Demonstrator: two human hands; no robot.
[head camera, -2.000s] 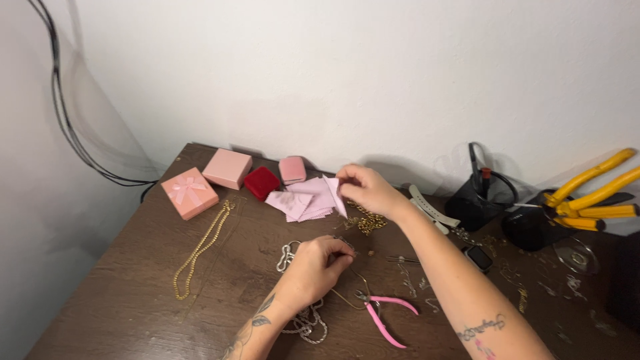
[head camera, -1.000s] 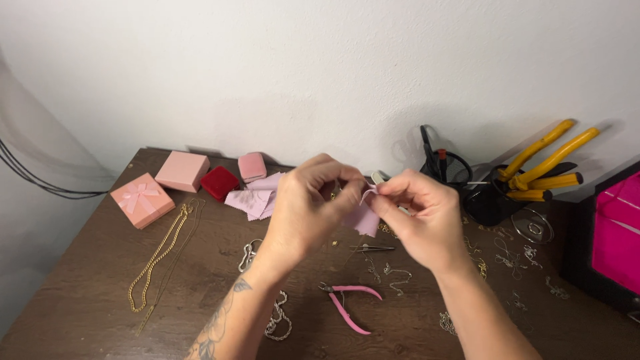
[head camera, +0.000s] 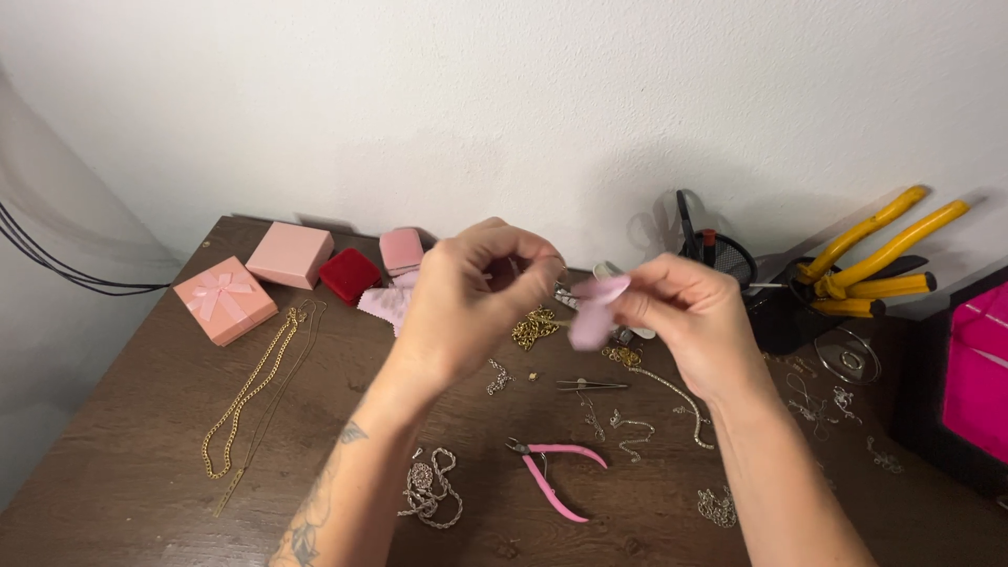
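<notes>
My left hand (head camera: 488, 299) is raised over the middle of the table, its thumb and fingertips pinched on a thin piece of jewelry that is mostly hidden. To its right, my right hand (head camera: 685, 315) grips a pink polishing cloth (head camera: 594, 319), blurred. Below them on the wood lie pink-handled pliers (head camera: 559, 480) with their handles spread, metal tweezers (head camera: 592, 386) and a silver rope chain (head camera: 433, 492). A heap of gold chain (head camera: 535, 327) sits behind, between the hands. More pink cloth (head camera: 386, 305) shows partly behind my left hand.
At the back left stand a bow-topped pink box (head camera: 224, 299), a plain pink box (head camera: 290, 253), a red velvet box (head camera: 350, 276) and a pink velvet box (head camera: 402, 250). Gold necklaces (head camera: 236, 409) lie nearer. Yellow-handled tools (head camera: 890, 236) stand in a black holder at right, beside several silver chains (head camera: 811, 405).
My right hand took a pink cloth from the pile and brought it to my left hand. Since a second ago the hands have moved apart. The pliers now lie uncovered.
</notes>
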